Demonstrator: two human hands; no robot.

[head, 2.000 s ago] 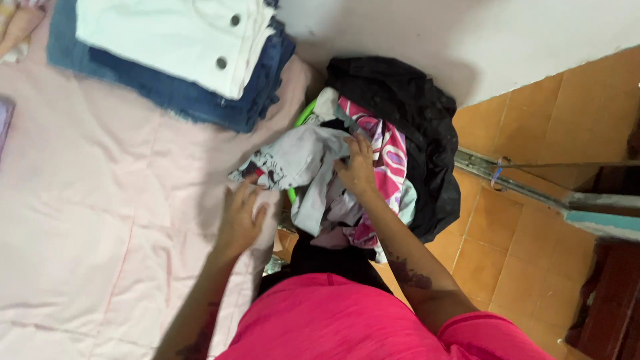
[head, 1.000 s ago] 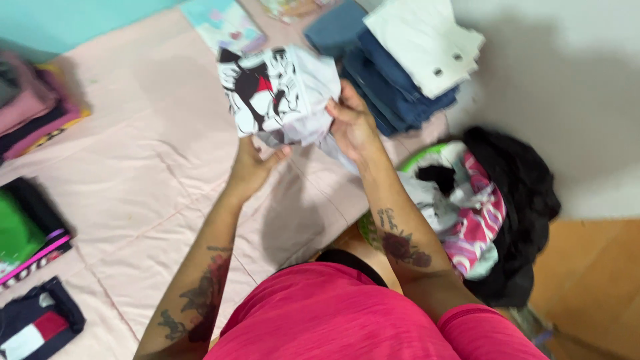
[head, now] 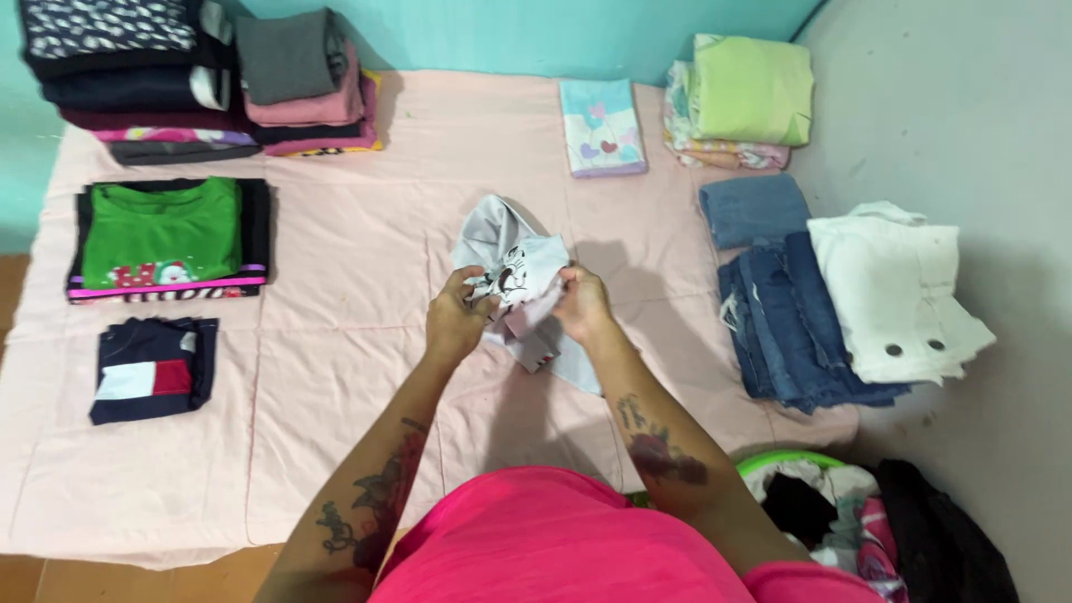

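Observation:
A light grey garment with a black cartoon print (head: 536, 260) is bunched up above the middle of the bed, one part hanging towards me. My left hand (head: 459, 314) grips its left side, with thumb and fingers on the printed cloth. On the right edge of the same garment, my right hand (head: 582, 303) pinches the fabric between thumb and fingers. The garment's full shape is hidden by its folds.
The bed's pale pink cover (head: 352, 402) lies below. Folded clothes stand left: a dark pile (head: 134, 84), a green shirt (head: 163, 230), a navy garment (head: 151, 368). Right are jeans (head: 779, 318), white denim (head: 892, 293) and green fabric (head: 754, 88). A laundry basket (head: 783, 456) stands lower right.
Two seconds ago both hands were at the basket, on the grey garment. They have since carried it left over the bed, and its print has turned. The view has shifted widely.

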